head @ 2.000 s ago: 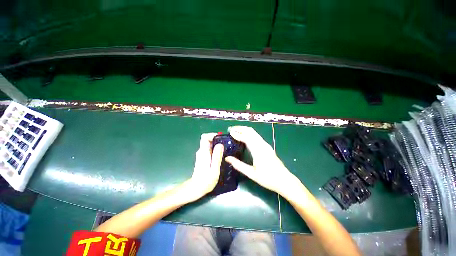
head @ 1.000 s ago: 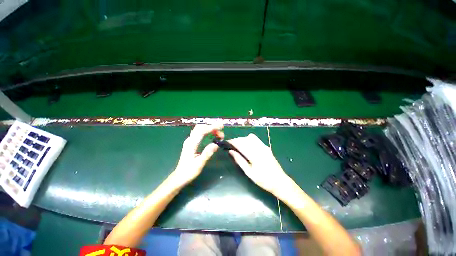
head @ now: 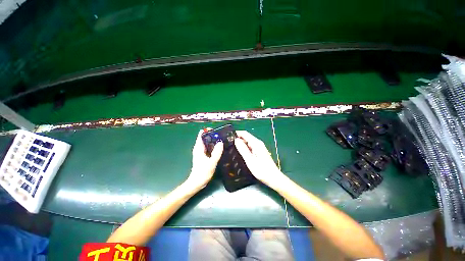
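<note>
A black phone body point(head: 234, 165) is held between both hands above the green bench, its long face with small orange and white marks turned up. Its top end shows dark parts with a blue glint. My left hand point(head: 205, 158) grips the top left side, thumb on the face. My right hand point(head: 255, 155) grips the right edge near the top, thumb at the upper part. Whether a cover is seated at the top end cannot be told. A loose pile of black covers point(head: 364, 148) lies on the right of the bench.
A stack of clear ribbed trays point(head: 438, 142) stands far right. A white parts tray point(head: 38, 163) is far left. Beyond the chipped metal edge strip point(head: 214, 115), the green conveyor point(head: 229, 92) carries spaced black phones, one phone point(head: 318, 83) at right. A carton point(head: 446, 239) is at lower right.
The black piece seen edge-on between my fingers a second ago now shows as a phone face up, tilted, with both hands around its top end. The view has shifted slightly.
</note>
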